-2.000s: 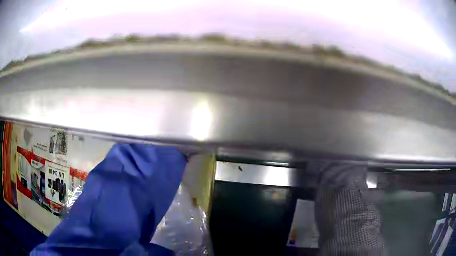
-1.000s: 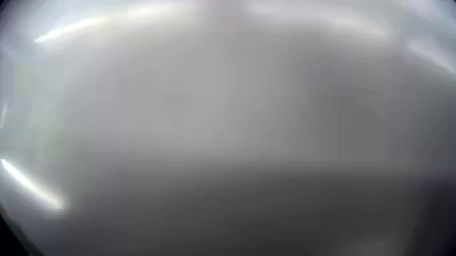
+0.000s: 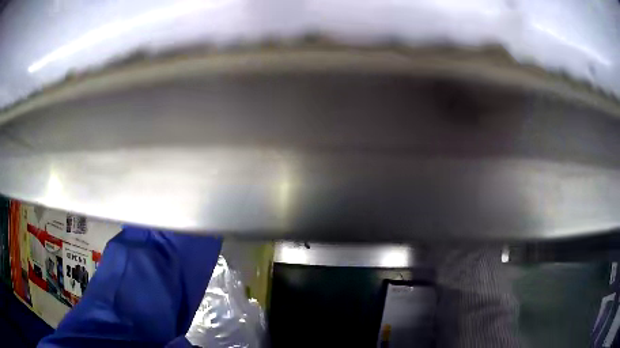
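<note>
Neither of my hands shows; a wide grey-silver curved band (image 3: 285, 190) blocks most of the view. A blue sleeve (image 3: 146, 285) rises from the lower left and its end is hidden behind the band. A shiny, crinkled clear plastic bag or film (image 3: 224, 309) lies just right of the sleeve; its contents cannot be told. A white-faced product box (image 3: 408, 309) with dark sides and a small orange mark lies on the dark green surface (image 3: 319, 306) at the lower right.
A printed board (image 3: 75, 238) with red bands is at the left, partly behind the sleeve. A pale metal rail (image 3: 340, 255) crosses the green surface. A blurred grey patterned shape, perhaps a sleeve (image 3: 476, 299), is right of the box. More white-and-dark items (image 3: 606, 309) show at the right edge.
One second ago only a grey blur filled the view. Against two seconds ago, the band reaches lower, the blue sleeve shows lower, and the box by the grey shape shows dark sides.
</note>
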